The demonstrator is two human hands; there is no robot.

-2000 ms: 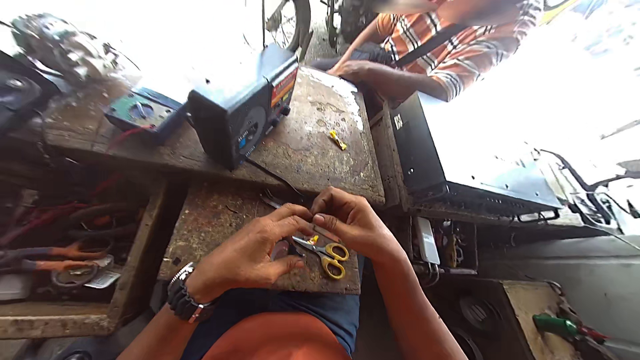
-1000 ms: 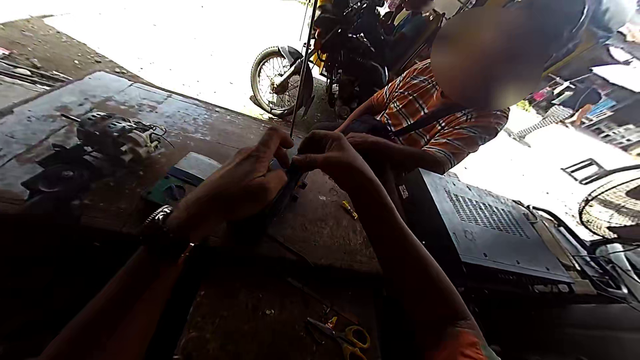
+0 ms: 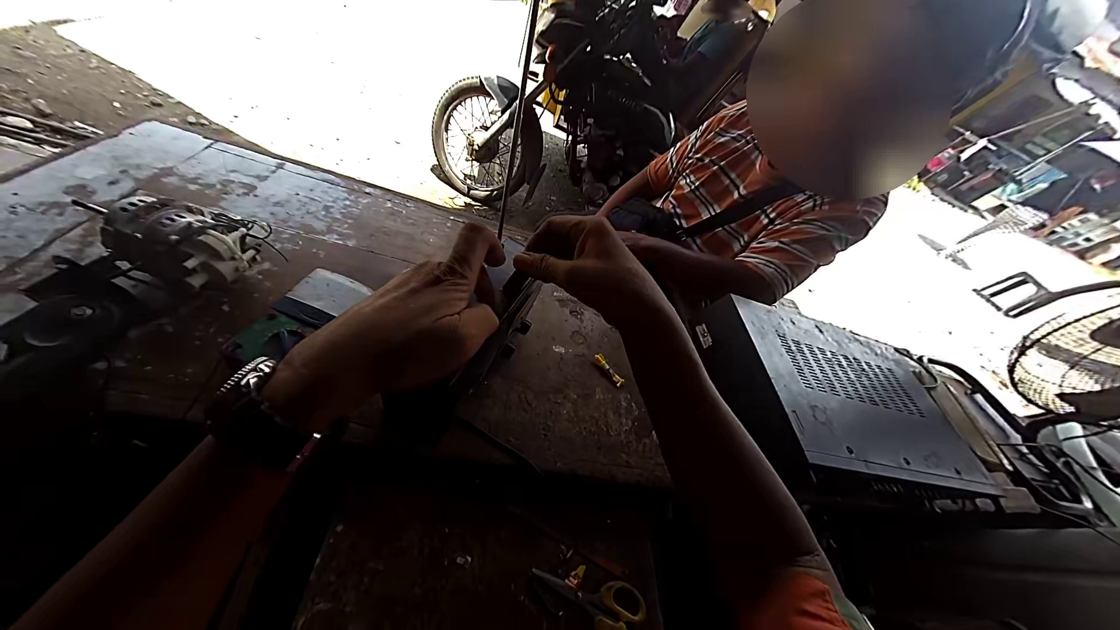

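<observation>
My left hand (image 3: 411, 319), with a watch at its wrist, is bent over the dark boxy device (image 3: 503, 337) on the wooden bench, fingertips near the foot of a thin upright antenna rod (image 3: 518, 122). Facing it, my right hand (image 3: 586, 258) has its thumb and finger curled at the device's top end. What the fingertips touch is hidden in shadow. To the right of the device lies a small yellow bundle of wire (image 3: 608, 370). Yellow-handled scissors (image 3: 612, 599) rest on the lower board close to my body.
An electric motor (image 3: 175, 236) and a green circuit board (image 3: 262, 337) lie on the bench at left. A black metal equipment case (image 3: 840, 385) with vents stands at right. Across the bench sits a person in a striped shirt (image 3: 726, 192); a motorcycle (image 3: 490, 140) stands behind.
Both hands were over the scissors on the lower board two seconds ago; they have moved forward to the dark device's top. The view has tilted up strongly.
</observation>
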